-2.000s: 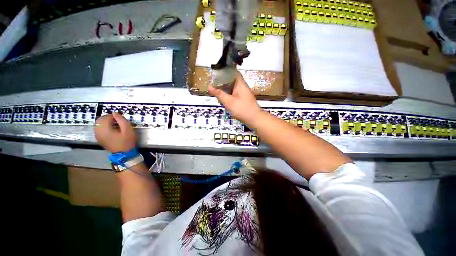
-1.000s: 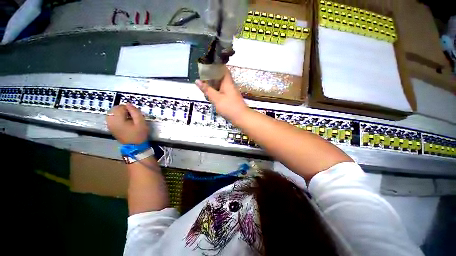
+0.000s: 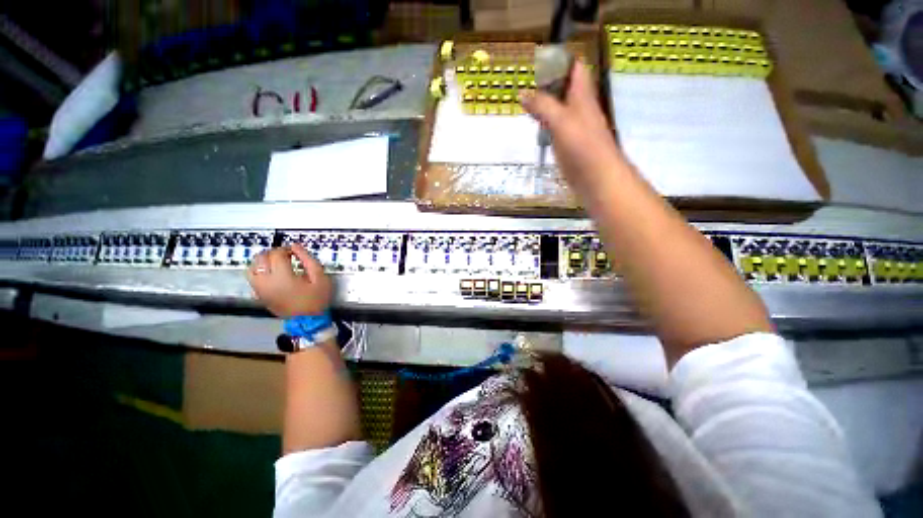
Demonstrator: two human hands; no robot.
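My right hand [image 3: 572, 111] is raised over the left parts box [image 3: 445, 192] and is closed around the dispensing gun [image 3: 553, 66], whose thin nozzle points down. My left hand [image 3: 291, 281], with a blue wrist strap, rests on the near side of the line at the PCB panels [image 3: 473, 255]; its fingers are curled and I cannot tell whether they hold anything. A short row of transformers [image 3: 501, 290] sits on the conveyor rail [image 3: 405, 298] between my hands. Panels to the right carry yellow transformers; those in the middle and left show none.
The right parts box [image 3: 708, 132] has yellow rows at its far end above a white sheet. A loose white sheet [image 3: 327, 169] lies left of the boxes. A red-handled tool [image 3: 306, 99] and a dark tool [image 3: 376, 92] lie beyond it. Cardboard stands behind.
My right hand and the gun have moved up and right, from the box's near left corner to over the box. The view has shifted. My left hand remains at the panels.
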